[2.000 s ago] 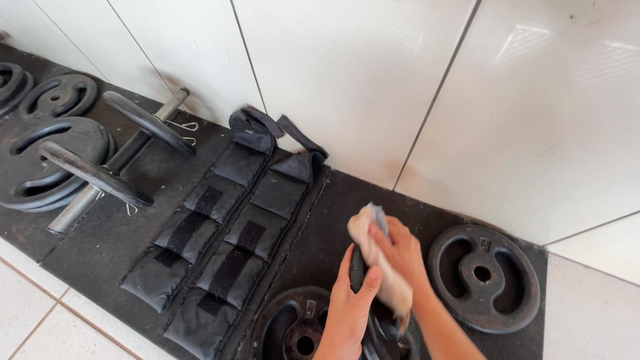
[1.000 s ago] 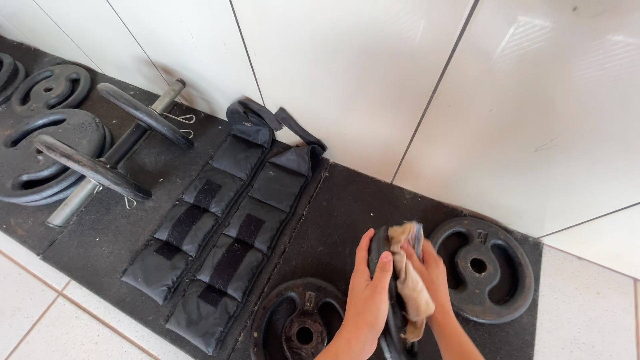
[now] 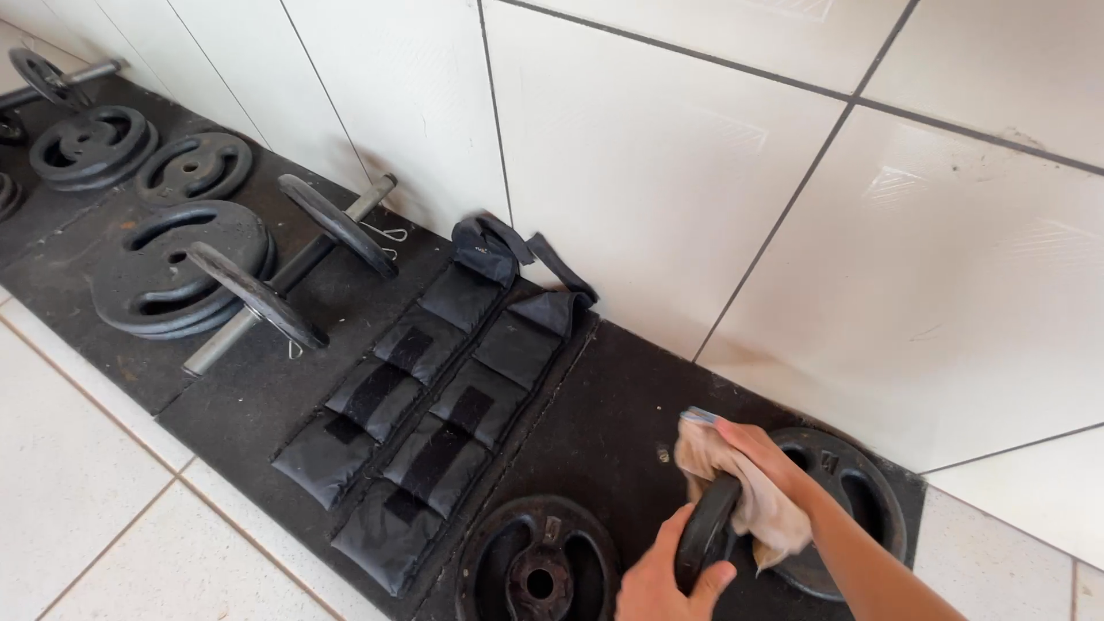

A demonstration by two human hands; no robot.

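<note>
My left hand [image 3: 668, 573] grips the rim of a black weight plate [image 3: 709, 528], which is tilted up on its edge over the rubber mat. A crumpled beige cloth [image 3: 750, 500] is in my right hand [image 3: 763, 457], pressed to the far side of that plate. To the left of my hands, another weight plate [image 3: 493, 565] lies flat on the mat. Behind my right wrist lies a further plate [image 3: 881, 509], partly covered by the arm and cloth.
Two black ankle weights [image 3: 375, 397] [image 3: 461, 440] lie side by side on the black rubber mat [image 3: 595, 414]. Left of them are a loaded dumbbell [image 3: 302, 263] with spring clips and stacked plates [image 3: 172, 267]. A white tiled wall [image 3: 655, 172] runs along the back.
The cloth and my right hand have shifted over the upper, far side of the held plate. My left hand keeps its hold. The view has swung somewhat.
</note>
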